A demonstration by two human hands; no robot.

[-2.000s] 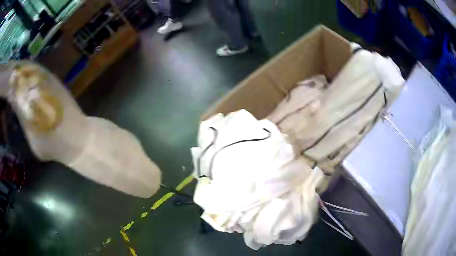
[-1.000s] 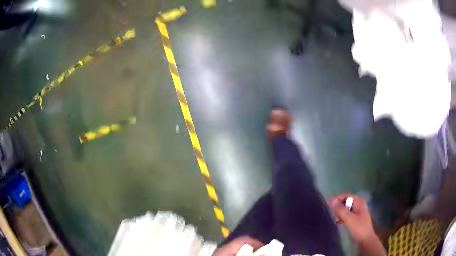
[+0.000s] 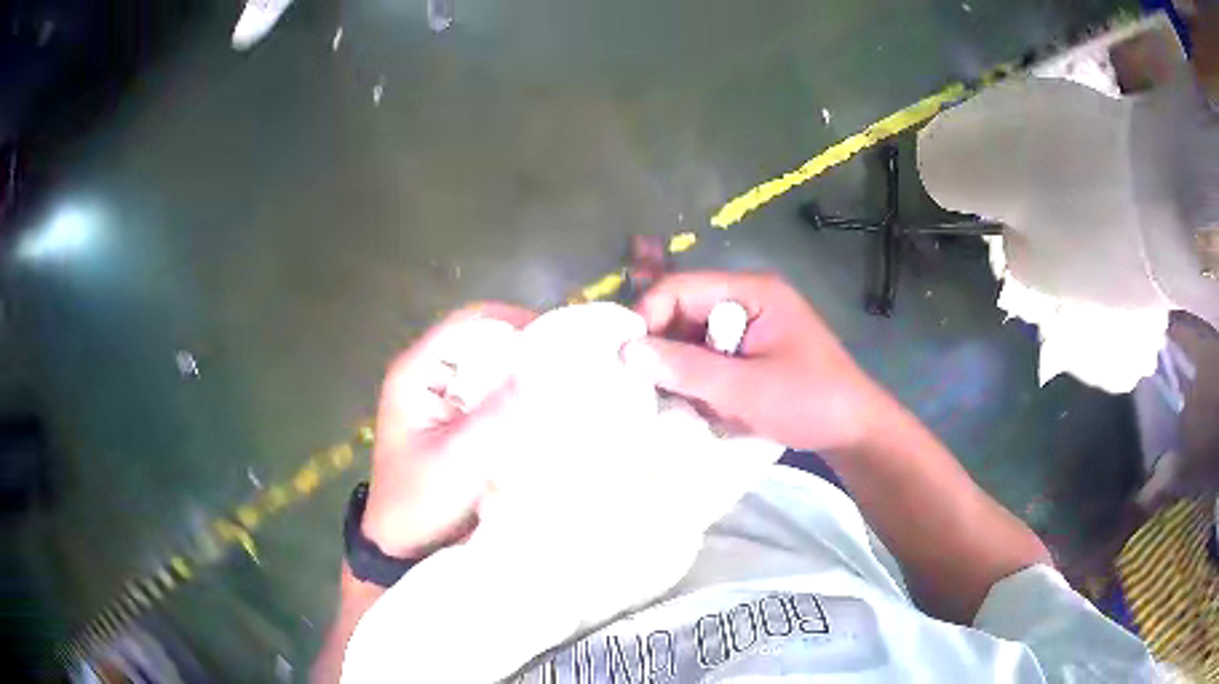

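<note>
A crumpled off-white garment piece (image 3: 575, 454) lies bunched against the front of my body, overexposed in the light. My left hand (image 3: 435, 414), with a dark band at the wrist, grips its left side. My right hand (image 3: 769, 361) pinches its upper right edge with thumb and fingers. A small white-tipped object, perhaps a bottle nozzle (image 3: 726, 326), sticks up between the fingers of my right hand. The rest of that object is hidden.
Green floor (image 3: 535, 147) with a yellow tape line (image 3: 856, 144) crossing it. At the right are a pale form (image 3: 1036, 160), a black star-shaped base (image 3: 889, 230) and hanging white fabric (image 3: 1090, 327). A yellow mesh basket (image 3: 1176, 588) is at the lower right. A white shoe (image 3: 258, 19) shows at the top.
The view has swung around over the floor. Both hands, apart and low in the frame a second ago, are now raised and together on the off-white garment piece.
</note>
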